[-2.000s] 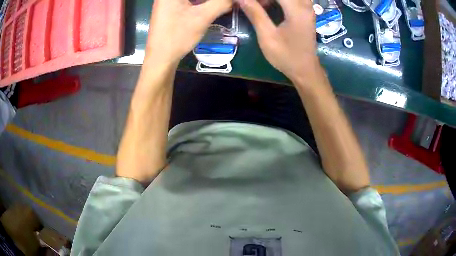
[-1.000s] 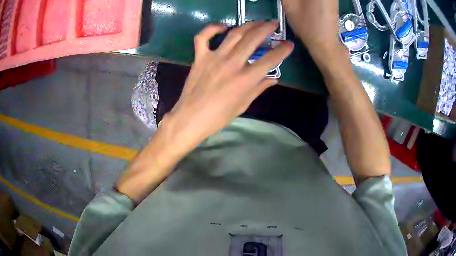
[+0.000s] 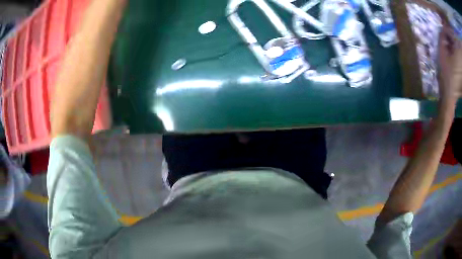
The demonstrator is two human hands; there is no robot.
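Note:
A white loop-frame housing [image 3: 285, 56] with a blue band and a small round white part on it lies on the green bench. My left arm reaches up over the pink tray, and my left hand is cut off by the top edge. My right hand [image 3: 450, 63] is blurred at the right edge, over the small-parts box [image 3: 425, 50]; its fingers are not clear. A white round part [image 3: 206, 27] and a small pale ring [image 3: 179, 64] lie on the bench, with a thin dark wire beside the ring.
More blue-banded housings [image 3: 356, 63] lie piled at the right, left of the box. The pink foam tray [image 3: 30, 86] is at the left. The glossy green bench [image 3: 202, 106] has its front edge before my body. Red metal supports are below.
Both hands have left the middle of the bench, the left up and leftward, the right out to the box. The housing under my left hand is no longer there. The view has shifted.

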